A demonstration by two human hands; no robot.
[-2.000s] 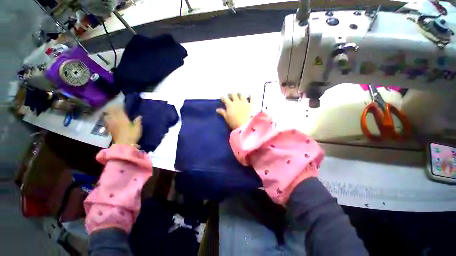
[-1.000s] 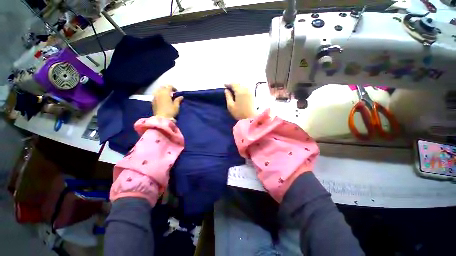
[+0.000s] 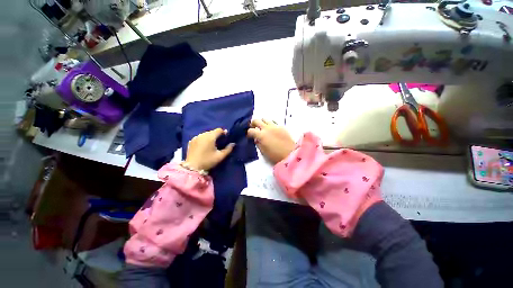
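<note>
A wide navy fabric panel (image 3: 216,112) lies on the white table left of the sewing machine (image 3: 394,56) and hangs over the front edge. My left hand (image 3: 209,149) pinches a bunched fold in its middle between thumb and fingers. My right hand (image 3: 271,139) is at the panel's right edge, its fingertips touching the cloth; whether they grip it is hard to tell. A smaller navy piece (image 3: 157,140) lies just left of the panel. The presser foot and needle area (image 3: 333,104) is right of my hands, with no cloth under it.
Orange-handled scissors (image 3: 419,121) lie on the machine bed, a pink scrap (image 3: 430,88) behind them. A smartphone (image 3: 493,167) is at the right. A crumpled dark fabric bundle (image 3: 169,70) and a purple-ended second machine (image 3: 93,93) are at the left. Dark cloth hangs below table level.
Both hands have come down from the panel's top corners toward its middle and right edge. The panel's far part now lies flat, with a bunched fold at my left hand. The view has shifted slightly.
</note>
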